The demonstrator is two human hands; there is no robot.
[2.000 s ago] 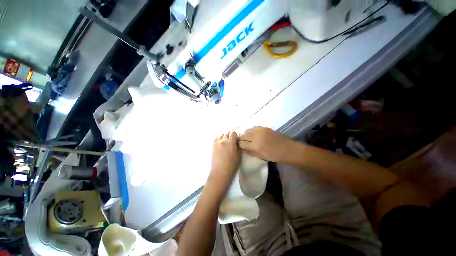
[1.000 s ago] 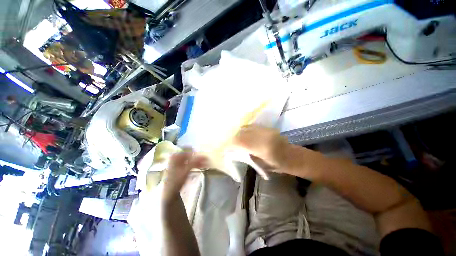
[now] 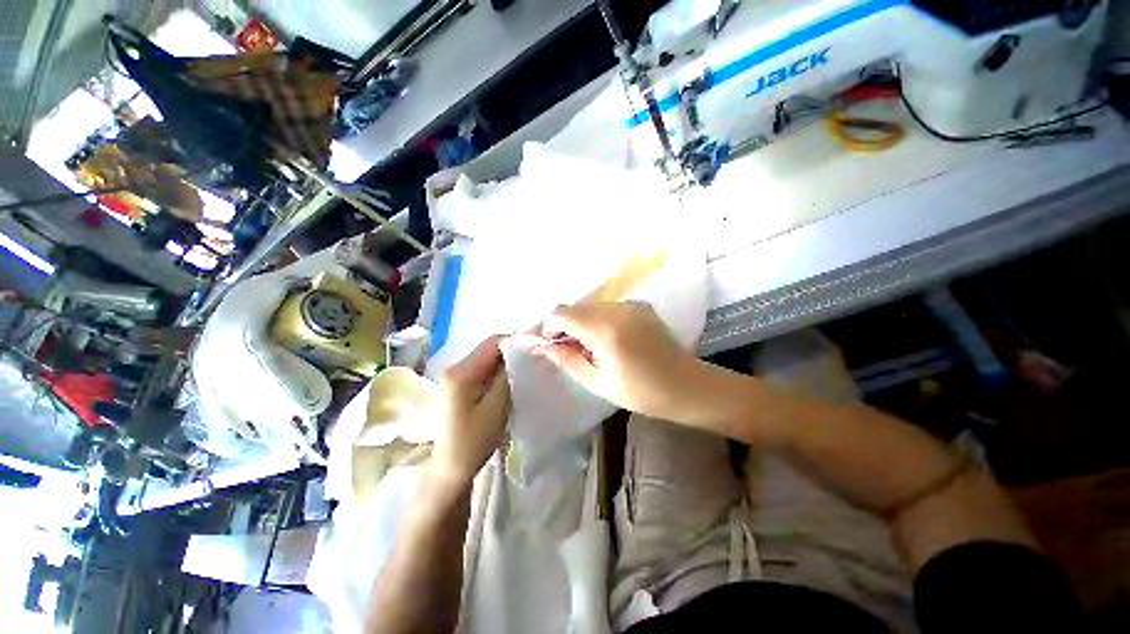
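A large white and cream fabric panel (image 3: 558,421) lies over the white machine table and hangs over its front edge onto my lap. My left hand (image 3: 477,403) and my right hand (image 3: 607,353) pinch its edge close together, near the table's front edge. A cream-yellow patch of the fabric shows beyond my right hand. The white sewing machine (image 3: 793,74) with a blue stripe and "JACK" lettering stands behind, at the upper right. Its needle area (image 3: 700,161) is beyond the fabric; glare hides the fabric's detail there.
A yellow-orange loop (image 3: 865,130) and a thin dark tool (image 3: 1051,138) lie on the machine bed. A blue strip (image 3: 447,303) marks the table's left end. A cream-yellow machine (image 3: 332,325) stands at the left. More cream fabric (image 3: 394,409) hangs left of my left hand.
The view has swung left since the first frame. My hands have moved left along the fabric from near the needle, came apart, and are now together again on its edge.
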